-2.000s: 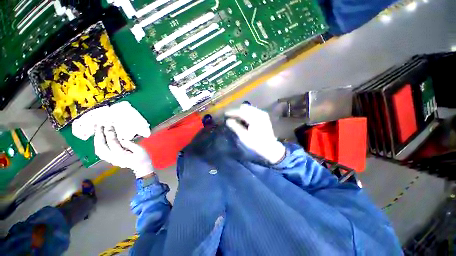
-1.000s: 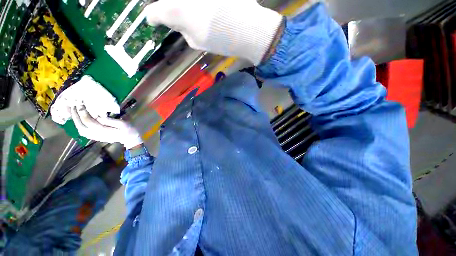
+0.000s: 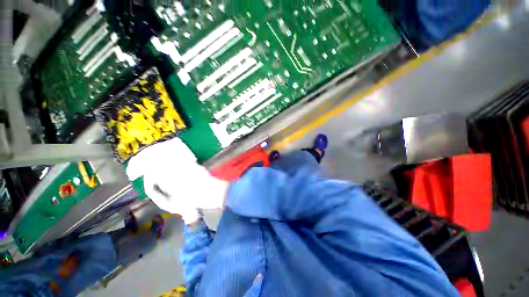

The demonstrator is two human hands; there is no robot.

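A large green circuit board [image 3: 290,52] with white rows lies on the green bench mat [image 3: 197,130]. A shallow black scrap tray [image 3: 109,130] holds crumpled yellow tape scraps [image 3: 145,119]. A crumpled white cloth [image 3: 165,155] lies against the tray's lower edge. My white-gloved right hand [image 3: 200,183] reaches across from the right to the cloth. My white-gloved left hand [image 3: 188,213] is below it, mostly hidden. The gloves and cloth merge in overexposed white, so the fingers and any grip are unclear. A small dark spot shows between them.
Another green board in a black carrier [image 3: 87,52] is at upper left. A red sheet [image 3: 243,162] is below the bench edge. Black slotted racks [image 3: 406,217] and red sheets [image 3: 473,191] stand at right. A person in blue [image 3: 87,261] is at lower left.
My right hand has moved from my front, over the board's near edge, then left to the cloth beside my left hand. The camera view has shifted.
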